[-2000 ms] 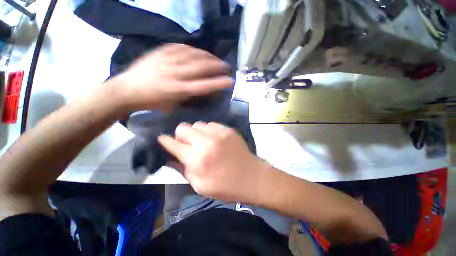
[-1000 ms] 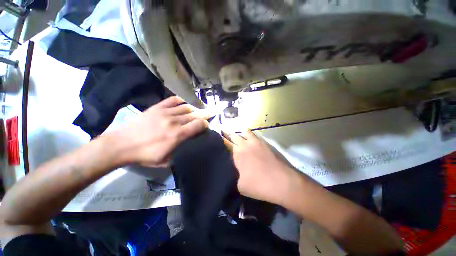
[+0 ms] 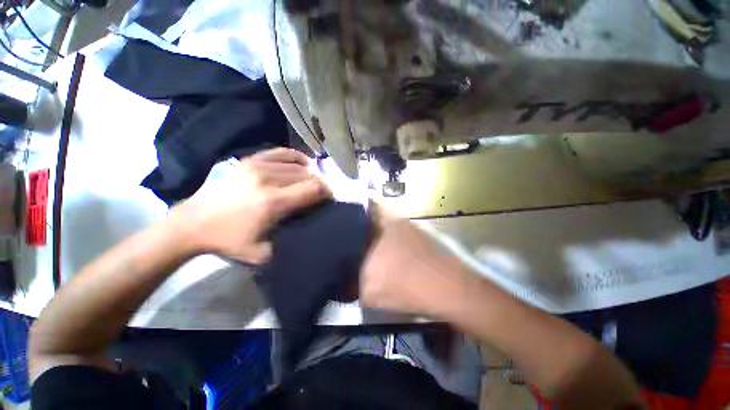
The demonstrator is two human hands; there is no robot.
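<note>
A black garment panel (image 3: 316, 252) hangs between my hands, just in front of the needle area, and drops over the table's front edge. My left hand (image 3: 260, 200) grips its upper left side, fingers bent near the lit presser foot. My right hand (image 3: 396, 260) is blurred and lies against the panel's right side; its fingertips are hidden, so its hold is unclear. More black cloth (image 3: 212, 128) lies left of the machine, joined or next to light grey cloth (image 3: 236, 44). The needle area (image 3: 372, 172) is brightly lit; the needle itself is not clear.
The off-white machine head (image 3: 512, 96) fills the upper right, above the yellowish bed (image 3: 512, 176). The white table (image 3: 104, 200) has a curved front edge. A red plastic item (image 3: 38, 208) is at the far left. A red crate (image 3: 704, 376) and blue crate (image 3: 236, 376) are below.
The view has shifted, so the machine and cloth sit farther right. My right hand has moved slightly down and left relative to the needle. The panel's lower end is narrower.
</note>
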